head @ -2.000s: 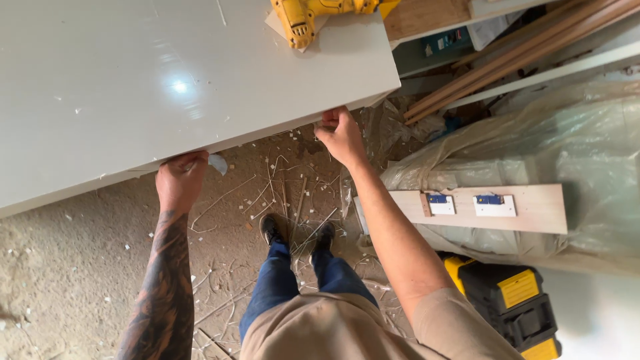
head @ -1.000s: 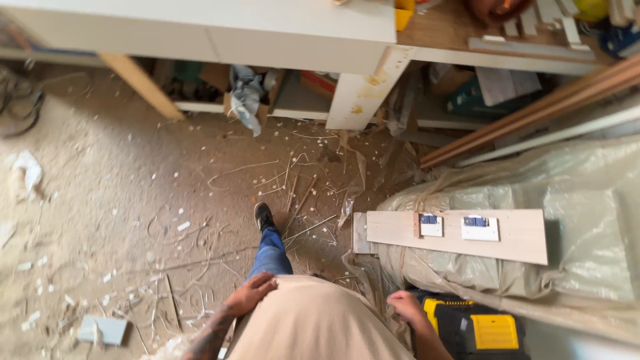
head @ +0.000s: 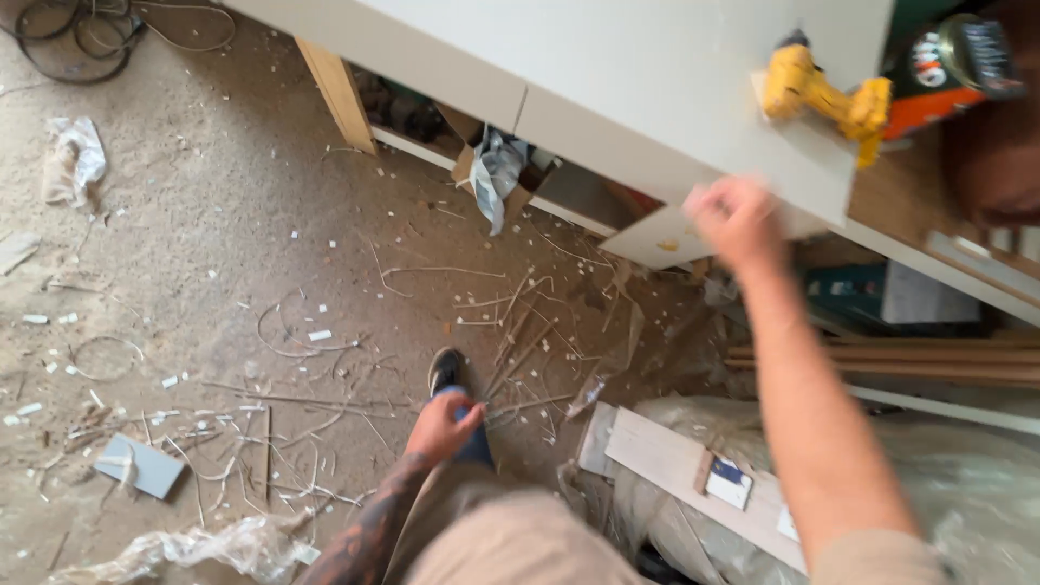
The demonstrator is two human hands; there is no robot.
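Note:
My right hand (head: pixel 735 215), blurred, is raised over the front edge of the white worktop (head: pixel 650 73); nothing shows in its fingers, and whether it touches the edge cannot be told. A yellow cordless drill (head: pixel 825 93) lies on the worktop beyond it. My left hand (head: pixel 445 424) hangs above my leg, its fingers loosely curled, with nothing seen in it. Beside the drill, at the top right, is a metal can (head: pixel 946 73) with an orange and black label.
Cable scraps and white chips litter the concrete floor (head: pixel 244 187). An open cardboard box (head: pixel 512 195) with grey plastic sits under the worktop. At the lower right a wooden board (head: pixel 674 463) rests on plastic-wrapped goods. A grey panel offcut (head: pixel 140 465) lies on the floor at left.
Two seconds ago both hands were at the panel's front edge; one second ago both were near my body. Now my right hand has reached forward to the worktop edge.

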